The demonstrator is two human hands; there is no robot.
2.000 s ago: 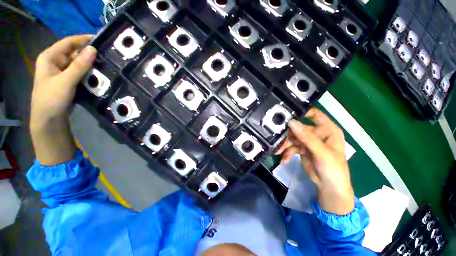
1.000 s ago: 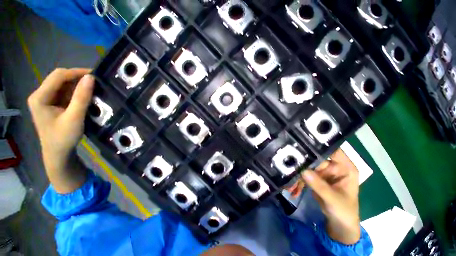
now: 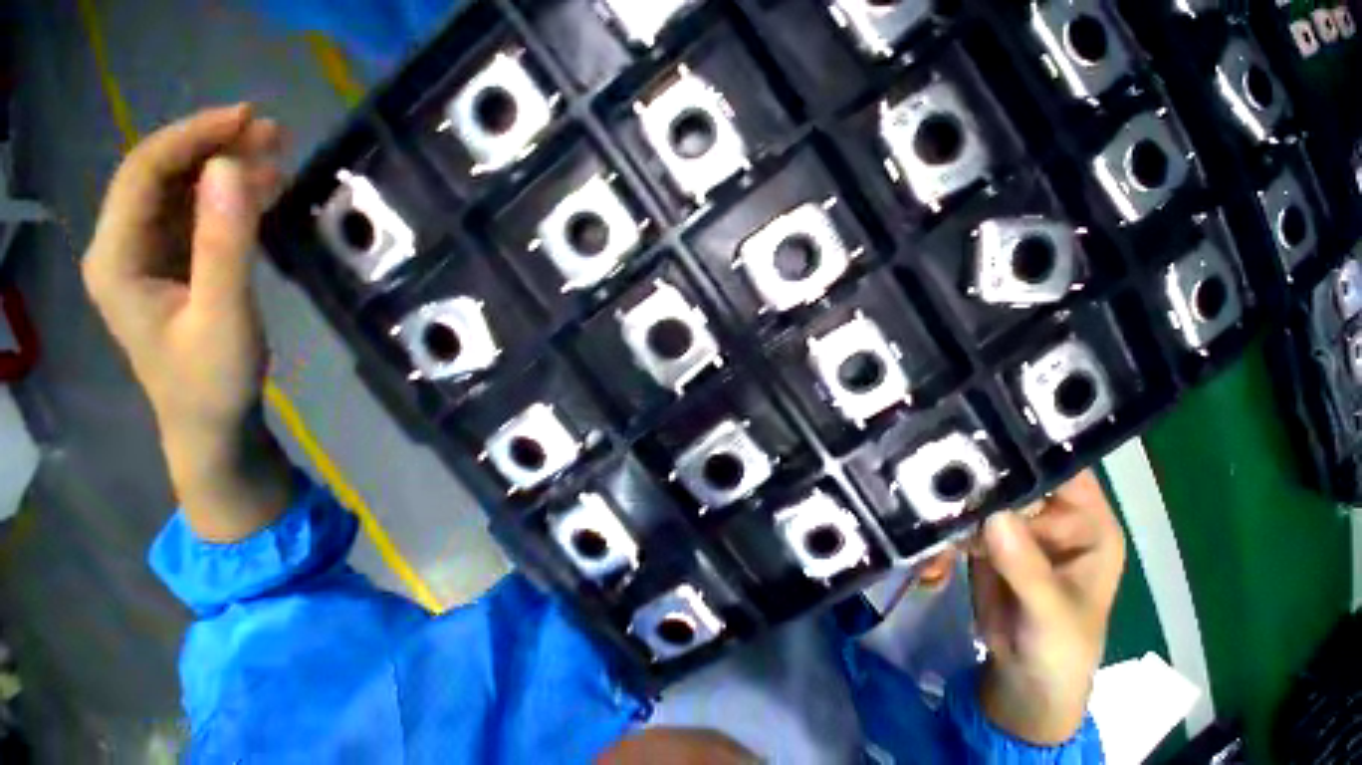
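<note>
A large black tray (image 3: 486,508) with square pockets fills the middle and top of the view, tilted. Its pockets hold several silver camera modules (image 3: 796,257) with dark round centres. My left hand (image 3: 187,299) is just off the tray's left corner, fingers curled with a gap between thumb and fingers; it holds nothing visible. My right hand (image 3: 1046,575) pinches the tray's lower right edge, thumb on top; its other fingers are partly hidden under the tray.
White sheets (image 3: 1143,705) lie on the green bench (image 3: 1232,448) at the lower right, near a curved white stripe (image 3: 1165,553). Another black tray with modules (image 3: 1329,396) is at the right edge. Grey floor with a yellow line (image 3: 351,501) shows at left. Blue cloth is at the top.
The tray has shifted to the right in view. My left hand has come off its left corner, which it held before. My right hand stays on the edge and has moved right.
</note>
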